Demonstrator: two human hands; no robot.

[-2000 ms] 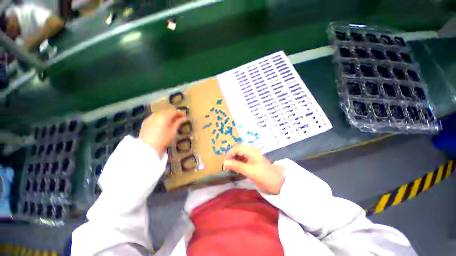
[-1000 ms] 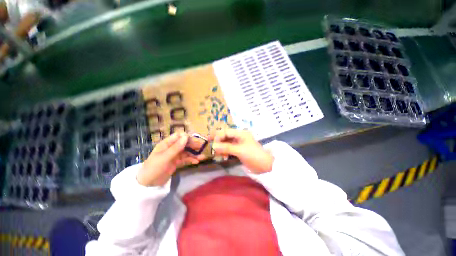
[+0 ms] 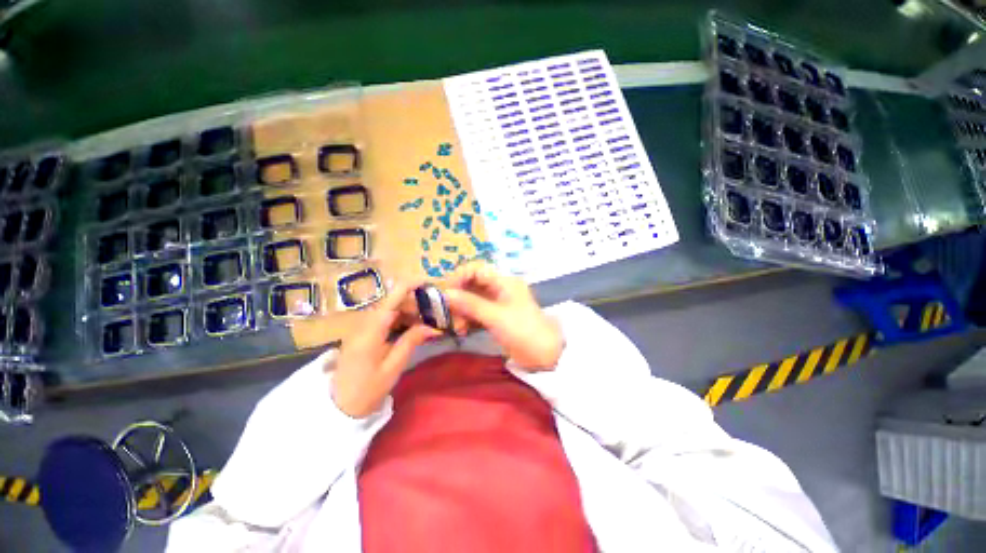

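Note:
My left hand [image 3: 373, 354] holds a black housing frame [image 3: 435, 309] tilted on edge, above the bench's front edge. My right hand [image 3: 510, 320] touches the frame's right side with its fingertips; whether a small piece is between them I cannot tell. A clear blister tray [image 3: 244, 255] with black frames in square pockets lies to the left, partly over the tan cardboard [image 3: 405, 117]. Small blue pieces [image 3: 445, 205] lie scattered on the cardboard beyond my hands. The white adhesive sheet [image 3: 584, 162] with rows of dark dashes lies to the right.
Filled blister trays stand at the right [image 3: 787, 151] and far left [image 3: 20, 254]. A green belt [image 3: 357, 43] runs behind. Below are a round blue stool [image 3: 87, 495], a blue plastic stool [image 3: 892, 308], grey crates [image 3: 935, 459] and striped floor tape [image 3: 795, 371].
My left hand has moved from the tray towards me with a frame and met my right hand. The frame is now turned more on edge. The view has tipped down.

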